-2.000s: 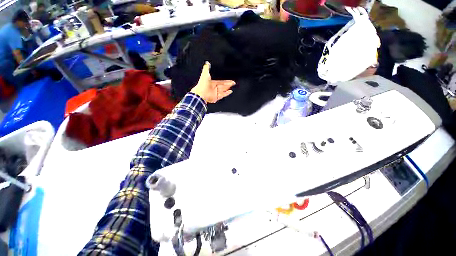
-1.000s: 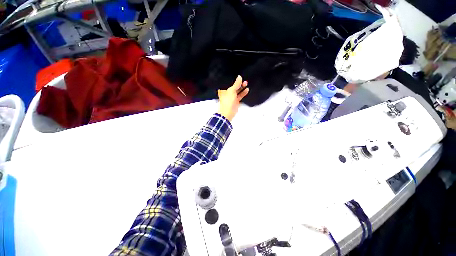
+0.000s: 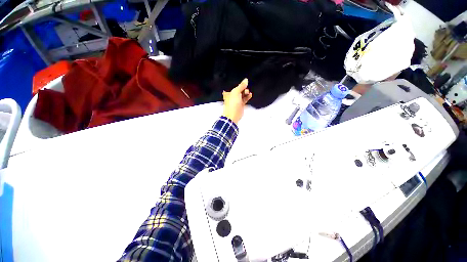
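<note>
My left hand point(image 3: 236, 101), in a plaid sleeve, reaches behind the sewing machine head to the near edge of the black garments point(image 3: 246, 56). Its fingers are curled with the thumb close to them; whether they pinch the black cloth cannot be told. The white sewing machine point(image 3: 327, 179) lies across the lower right, with its needle end cut off at the bottom. My right hand is not in view.
Red garment pieces point(image 3: 115, 84) hang over a rounded opening at the table's left. A red plastic basket point(image 3: 51, 75) is beyond. A water bottle point(image 3: 321, 110) leans behind the machine, near a white plastic bag point(image 3: 381, 51). Snips with a dark cord point(image 3: 340, 240) lie in front.
My view has shifted down and closer. My left hand, spread over the black garments two seconds ago, is now at their near edge with its fingers drawn in.
</note>
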